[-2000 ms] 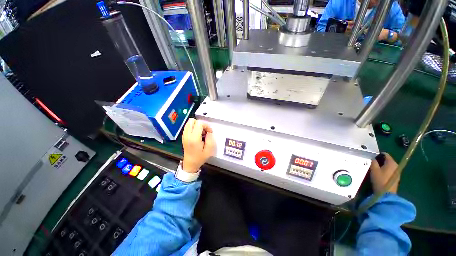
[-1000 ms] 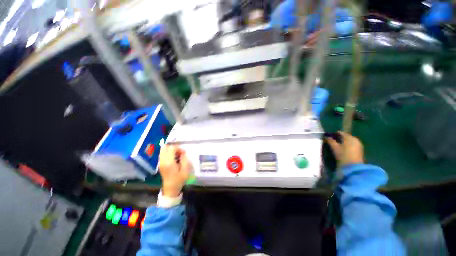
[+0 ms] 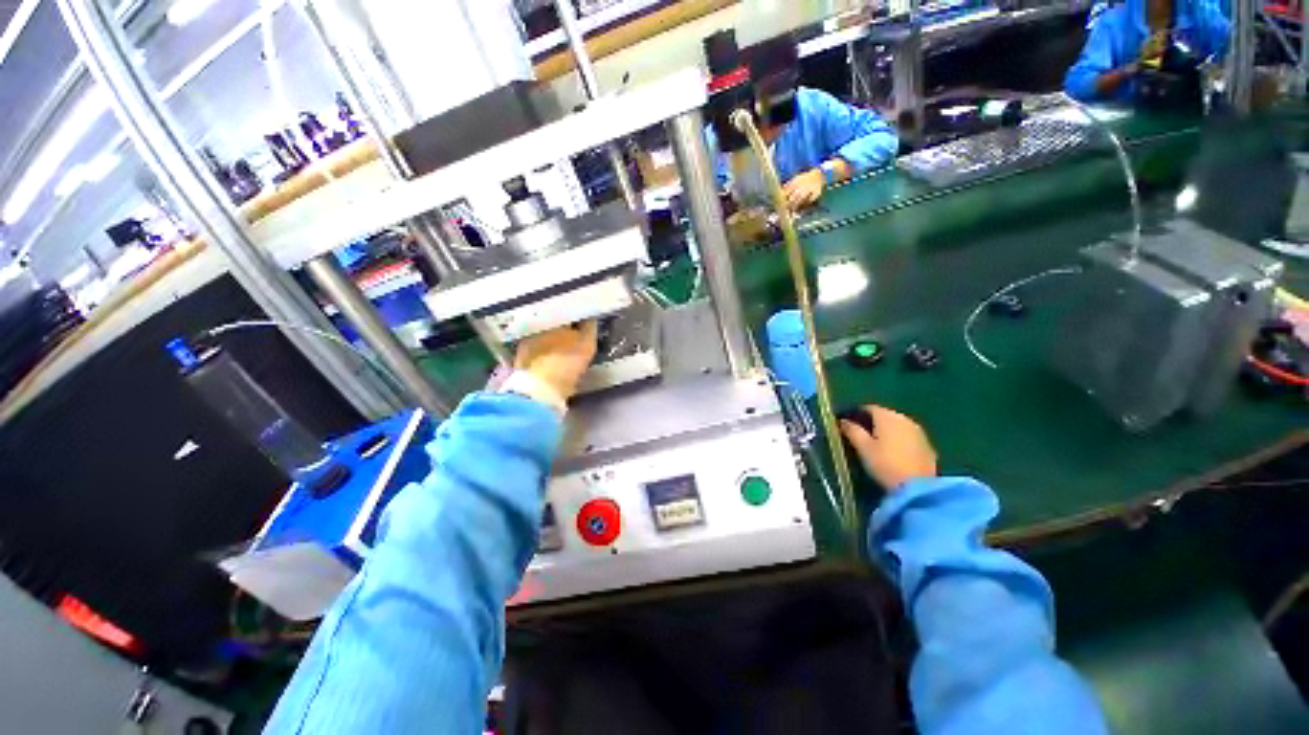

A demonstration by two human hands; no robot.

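The press (image 3: 675, 448) stands in front of me with its upper platen (image 3: 553, 273) raised above the lower nest (image 3: 625, 349). My left hand (image 3: 560, 356) reaches between them, at the left part of the nest. Its fingertips are partly hidden, so I cannot tell if they hold anything. My right hand (image 3: 890, 445) is just right of the press, low over the mat, with its fingers closed on a small dark unit (image 3: 857, 422) that is partly hidden.
A blue dispenser box (image 3: 338, 481) stands left of the press. A yellowish hose (image 3: 800, 273) hangs on the right. Small dark units (image 3: 920, 356) lie on the green mat, one glowing green (image 3: 864, 352). A grey metal fixture (image 3: 1170, 323) is at far right. Two people in blue sit behind.
The platen has risen and the nest is open. My left hand has moved from the press's front left corner into the press. My right hand stays right of the press. The view has turned right.
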